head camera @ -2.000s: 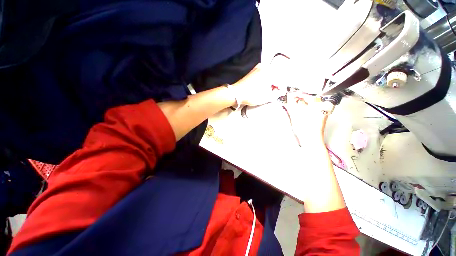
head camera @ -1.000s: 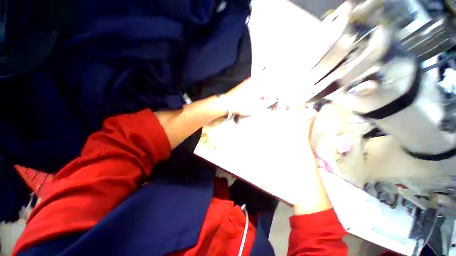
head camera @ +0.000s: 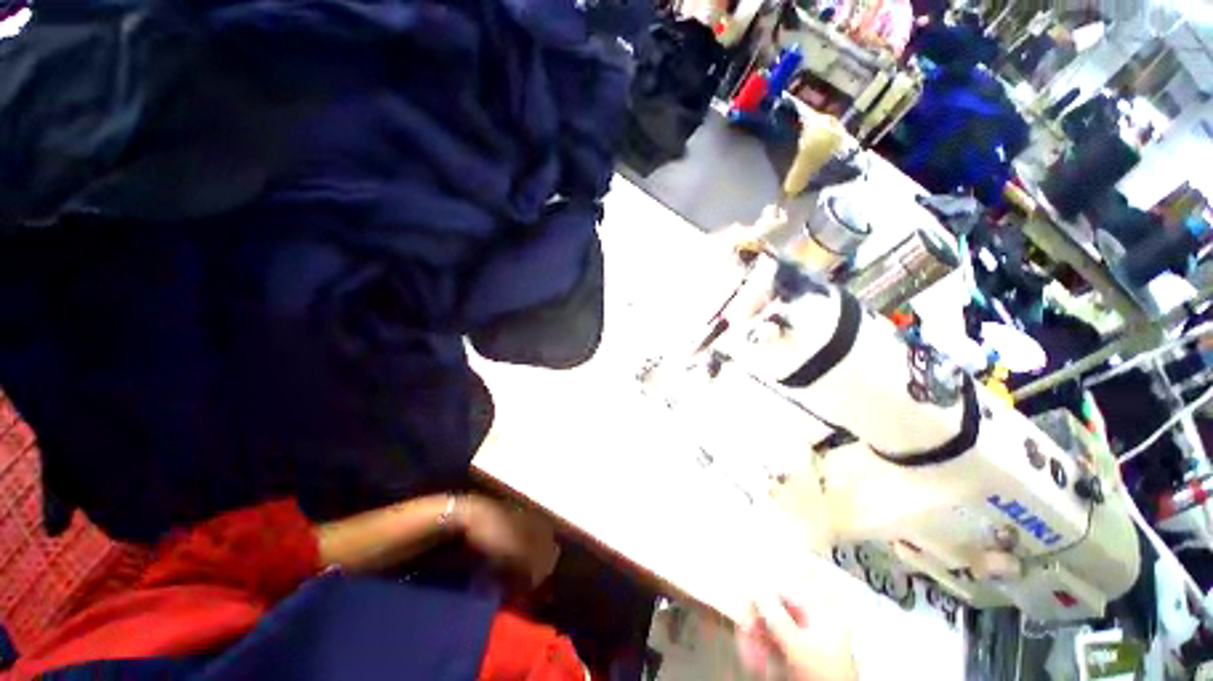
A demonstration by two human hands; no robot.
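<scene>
The cream-white JUKI sewing machine (head camera: pixel 918 452) stands on the white table (head camera: pixel 585 439), right of centre. Its needle area shows at the left end of the arm, with no hand at it. My left hand (head camera: pixel 508 535) is blurred, just below the table's front edge; whether it holds anything cannot be told. My right hand (head camera: pixel 796 639) is at the table's front edge near the bottom, overexposed and blurred, with reddish fingertips; its grip cannot be told. A large heap of dark navy cloth (head camera: pixel 266 266) covers the left, its edge lying on the table.
Shiny metal cylinders (head camera: pixel 905 273) stand behind the machine. A red perforated crate (head camera: pixel 40 532) is at the lower left. Blue and red thread spools (head camera: pixel 765 87) are at the top. A person in blue (head camera: pixel 958 120) and other tables are at the upper right.
Both hands have left the needle area and moved down to the table's front edge. The view has swung up and right, showing more of the machine and the room behind.
</scene>
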